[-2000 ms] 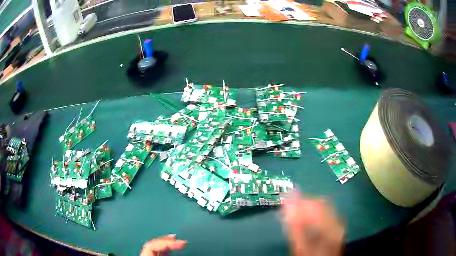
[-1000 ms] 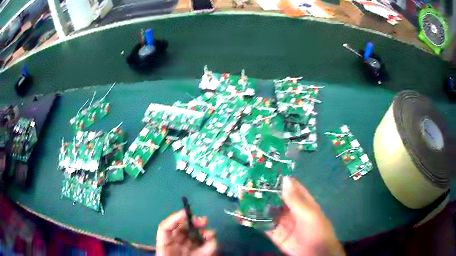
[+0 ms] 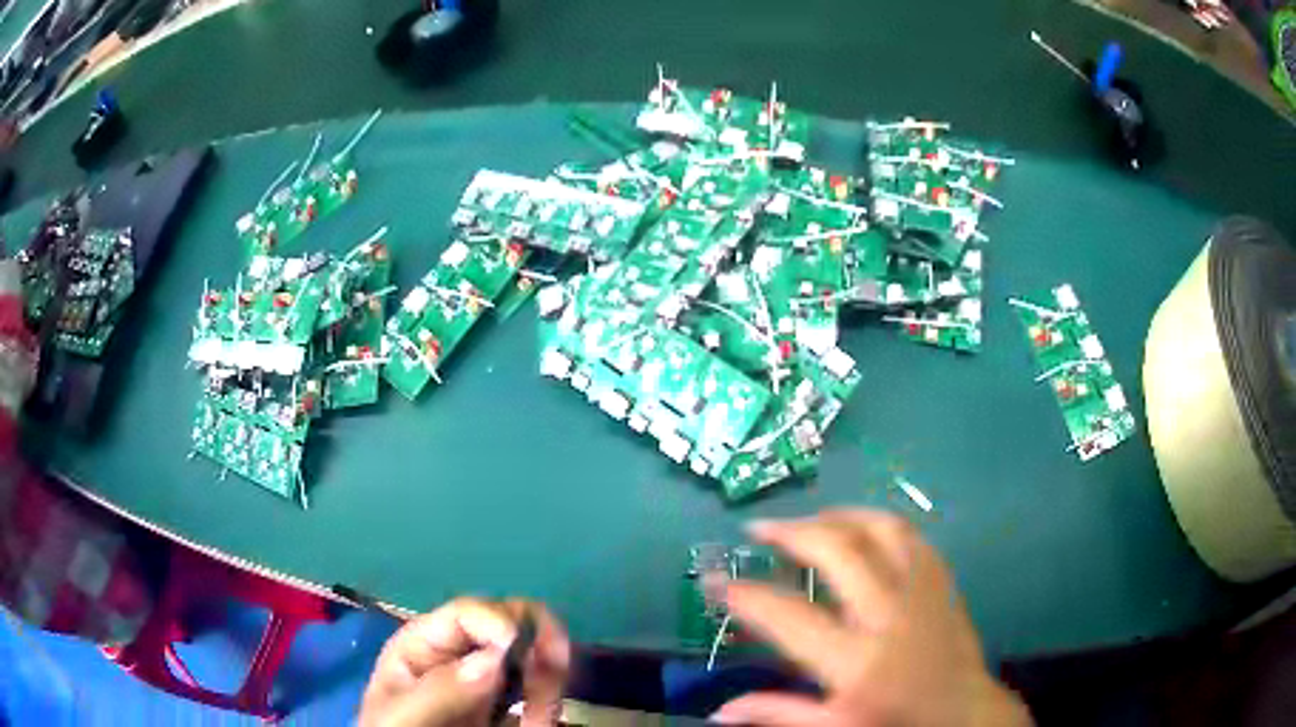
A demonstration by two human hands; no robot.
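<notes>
A green circuit board panel (image 3: 706, 614) lies at the bench's near edge, blurred and partly covered by my right hand (image 3: 867, 625). The right hand is over and beside it with fingers spread; whether it touches the panel is unclear. My left hand (image 3: 462, 660) is at the near edge, left of the panel, and pinches a narrow dark strip (image 3: 515, 668), perhaps foam tape. A large heap of circuit board panels (image 3: 682, 313) lies in the middle behind the hands. A smaller heap (image 3: 256, 369) lies at the left.
A large foam tape roll (image 3: 1201, 412) stands at the right, cut off by the picture's edge. A single board (image 3: 1076, 372) lies before it. A small pale strip (image 3: 913, 493) lies near the right hand. A black tray with boards (image 3: 142, 313) and a red stool (image 3: 263, 656) are at the left.
The view has tilted down. The panel that my right hand held over the heap is now at the near edge, and that hand's fingers have spread. My left hand still pinches the dark strip.
</notes>
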